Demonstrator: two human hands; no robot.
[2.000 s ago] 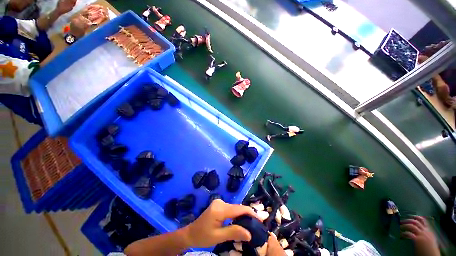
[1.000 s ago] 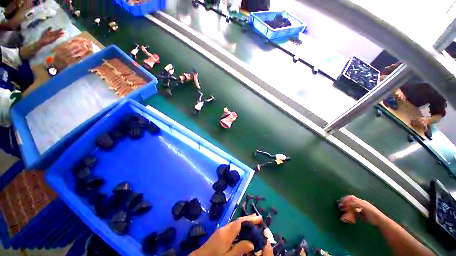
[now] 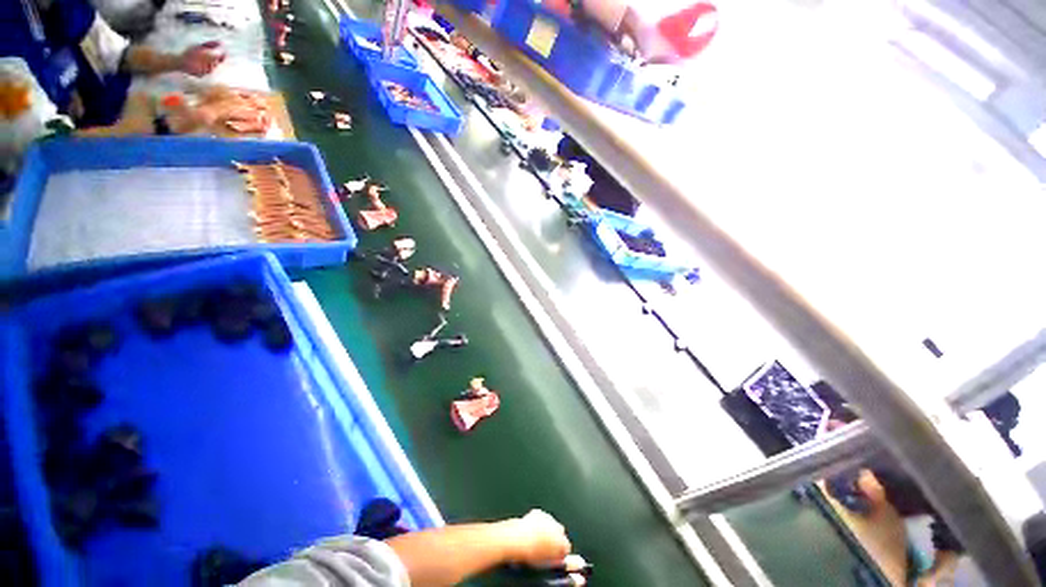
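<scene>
My left hand (image 3: pixel 537 539), with a grey sleeve, reaches across the near blue tray's (image 3: pixel 361 401) corner to the green belt. Its fingers are closed over a dark and pale leg part (image 3: pixel 574 564), whose ends show beyond them near the bottom edge; the grip itself is mostly hidden. Black moulded pieces (image 3: pixel 115 482) lie in loose groups in the tray, and one (image 3: pixel 379 518) is at its right side by my forearm. My right hand is not in view.
Reddish torso parts (image 3: pixel 474 407) and a leg part (image 3: pixel 438 342) lie on the conveyor belt (image 3: pixel 522 459). A neighbouring blue tray (image 3: pixel 143 218) holds flesh-orange rows (image 3: pixel 287 204). Other people's hands (image 3: pixel 201 57) show beyond. A metal post (image 3: pixel 791 464) stands across the belt.
The view has turned, showing more of the belt's far end. My left hand has moved from the leg heap onto the belt, over the leg part there. My right hand and the leg heap have left view.
</scene>
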